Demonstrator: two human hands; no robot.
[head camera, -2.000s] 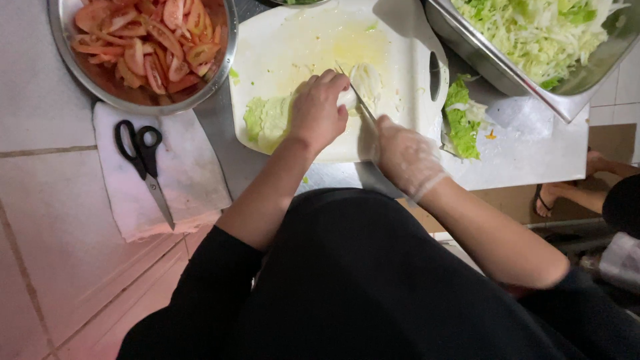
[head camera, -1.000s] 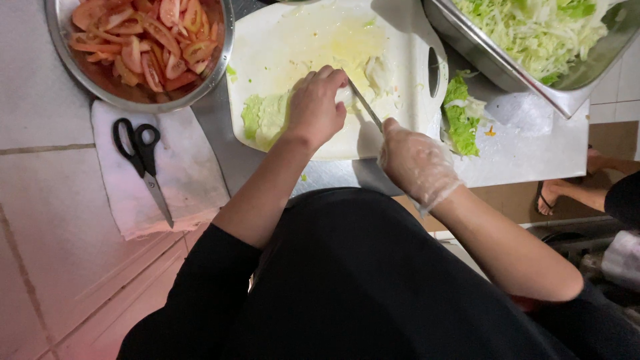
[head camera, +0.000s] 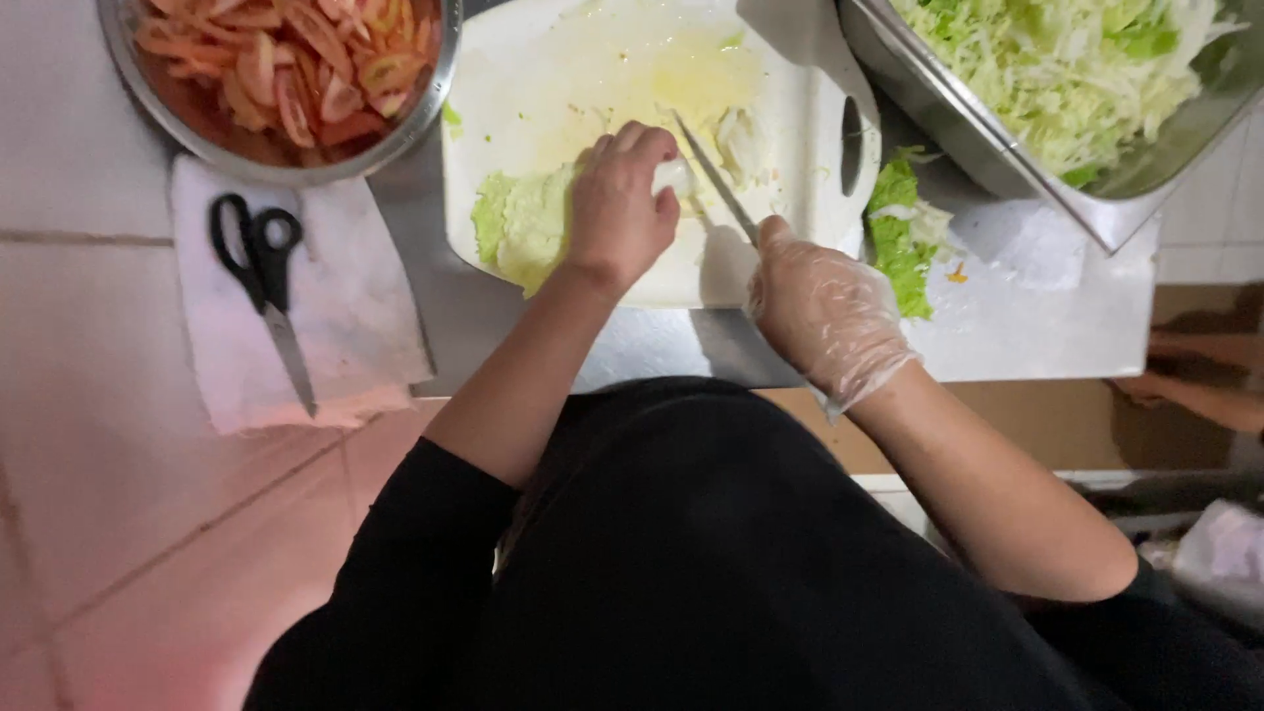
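My left hand (head camera: 625, 202), bare, presses on pale green lettuce (head camera: 528, 222) at the lower left of a white plastic cutting board (head camera: 553, 89); a white piece shows between thumb and fingers. In a clear plastic glove, my right hand (head camera: 825, 301) grips a knife (head camera: 719, 178) by its handle, which the hand hides. The blade points up and left, just right of the left hand and apart from its fingers. A small pale cut piece (head camera: 741, 143) lies on the board right of the blade tip.
A metal bowl of tomato slices (head camera: 286, 74) stands upper left, above black-handled scissors (head camera: 265, 262) on a white cloth (head camera: 346, 286). Upper right is a steel pan (head camera: 997, 148) of shredded lettuce (head camera: 1066, 79). A lettuce scrap (head camera: 901, 242) lies beside the board. Another person's feet (head camera: 1185, 380) show far right.
Two seconds ago the blade lay close beside the left fingertips; now a gap separates them. The left hand stays on the lettuce, and the right hand still holds the knife.
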